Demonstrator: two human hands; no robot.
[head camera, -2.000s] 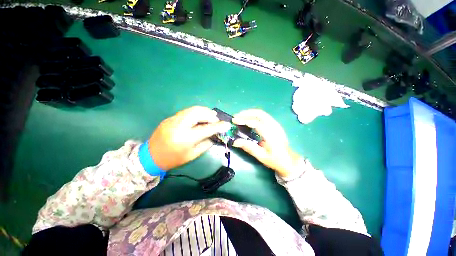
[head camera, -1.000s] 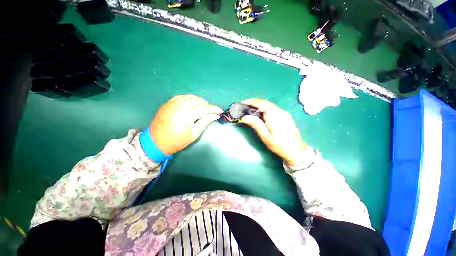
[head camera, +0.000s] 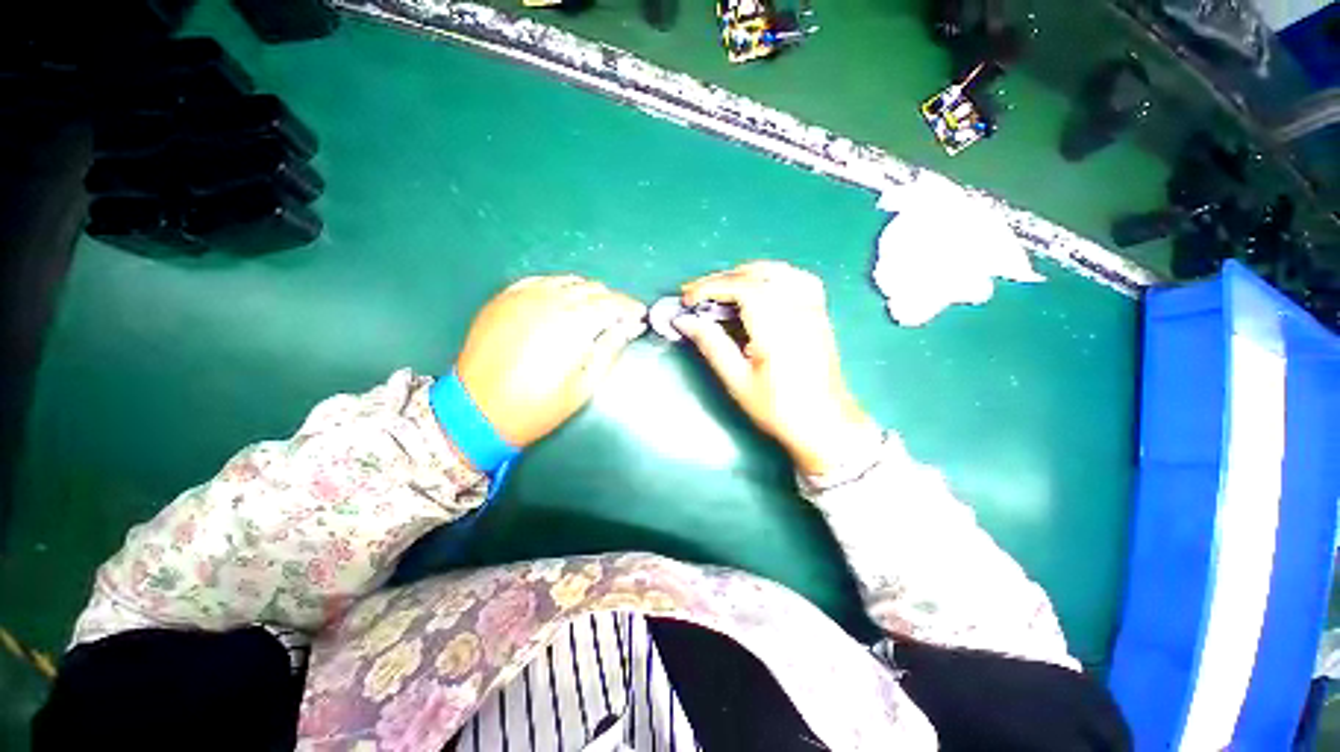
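My right hand (head camera: 772, 353) holds a small dark piece with a rounded grey end (head camera: 673, 317) between thumb and fingers, above the green bench top. It looks like part of a plug adapter, mostly hidden by the fingers. My left hand (head camera: 551, 353), with a bright blue wrist strap (head camera: 469, 423), is closed with its fingertips at the left end of the piece. Whether the left fingers grip a part of it is too small to tell. No cord is visible below the hands.
Black adapter housings (head camera: 206, 191) are stacked at the left. A white cloth (head camera: 941, 253) lies by the worn white-edged strip (head camera: 705, 115). Beyond it are circuit boards (head camera: 955, 118) and black parts. A blue tray (head camera: 1176, 485) with a white liner (head camera: 1246, 514) stands at right.
The green board and black corded block seen between and below my hands earlier no longer show. My hands are now slightly higher in view, around the grey-ended piece. The view has shifted a little.
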